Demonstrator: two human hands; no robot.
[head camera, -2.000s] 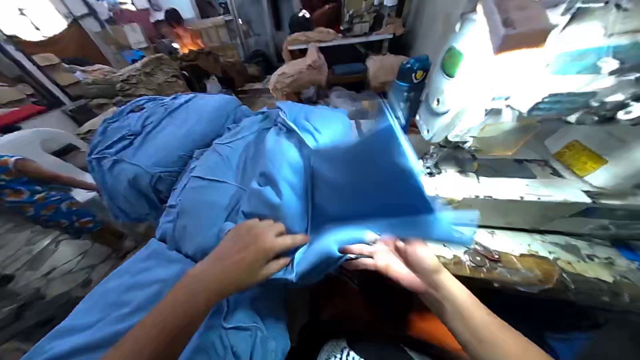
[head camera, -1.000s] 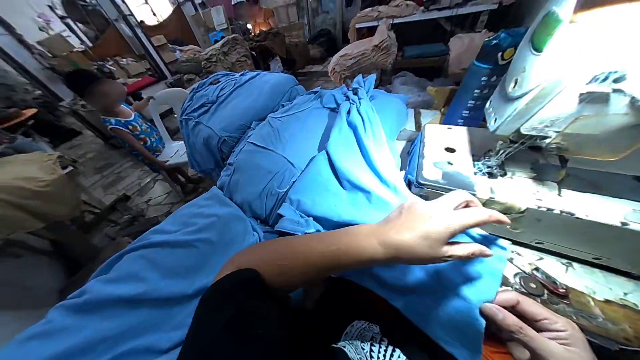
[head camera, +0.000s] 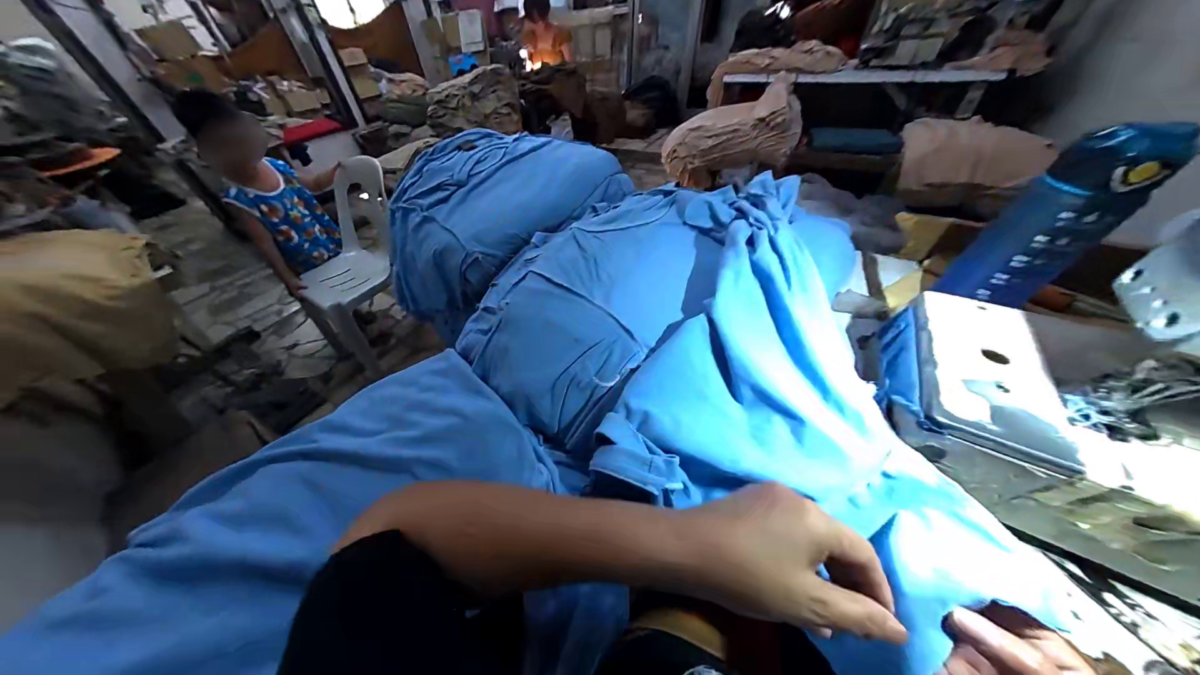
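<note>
Light blue fabric (head camera: 750, 375) drapes over large bundles of blue cloth (head camera: 572, 319) and comes down toward my lap at the right. My left hand (head camera: 797, 562) is over its lower part, thumb and fingers bent with a gap between them; whether it pinches cloth is not clear. At the bottom right edge my right hand (head camera: 1012, 642), partly cut off by the frame, holds the fabric's edge. The metal bed of a sewing machine (head camera: 994, 375) stands just right of the fabric, with loose threads near its right side.
A blue water bottle (head camera: 1059, 216) stands behind the machine bed. At the left, a person (head camera: 281, 211) is beside a white plastic chair (head camera: 347, 272). More blue cloth (head camera: 356, 469) lies left of my forearm. Brown fabric bundles (head camera: 736, 131) are at the back.
The view has swung left since one second ago. My left hand has moved from near the machine bed down toward my right hand. Two seconds ago both hands were spreading the blue fabric.
</note>
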